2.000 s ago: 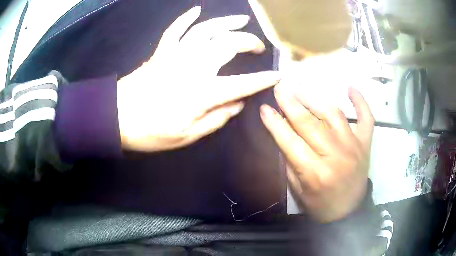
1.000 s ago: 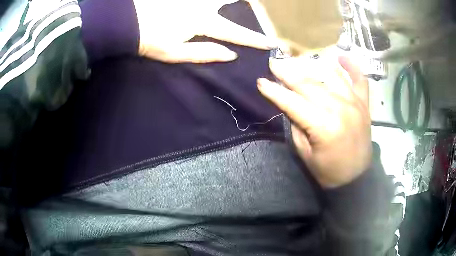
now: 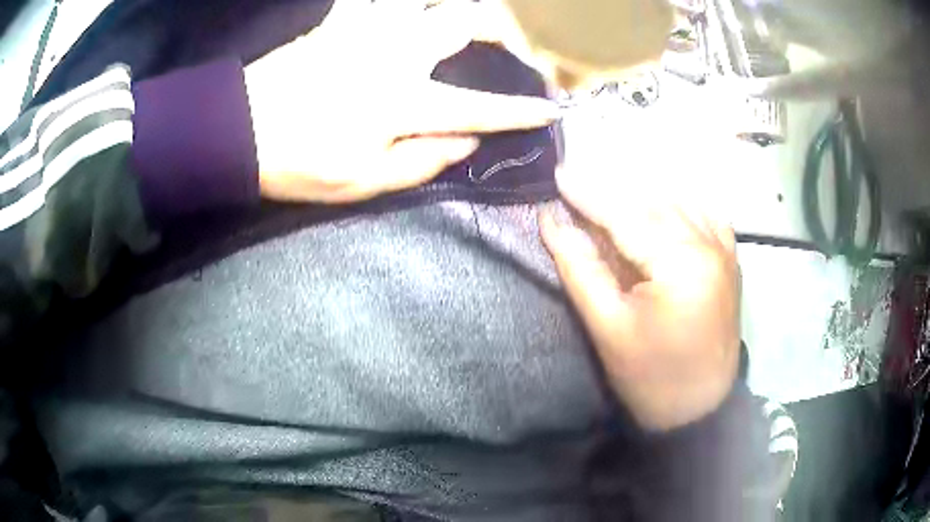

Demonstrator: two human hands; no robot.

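The large fabric panel shows its grey face point(image 3: 337, 306) over my lap and its dark face point(image 3: 515, 153) under my hands. A dark edge binding point(image 3: 449, 194) runs between them. A thin pale thread tail point(image 3: 510, 164) lies on the dark part. My left hand point(image 3: 357, 127) lies flat on the cloth, fingers spread, its index fingertip near the needle area. My right hand point(image 3: 663, 306) is at the cloth's right edge; glare hides whether its fingers pinch it. The presser foot and needle are not clearly visible.
A blurred tan cardboard flap point(image 3: 591, 36) hangs in front of the needle area. Green-handled fabric shears point(image 3: 844, 194) lie right of the machine bed. Shiny metal parts point(image 3: 744, 71) stand at the upper right. A cluttered reddish area is at the far right edge.
The cloth has moved up toward the needle area, showing more grey face and less dark face. The binding and thread tail moved up with it. My left hand has shifted lower since one second ago.
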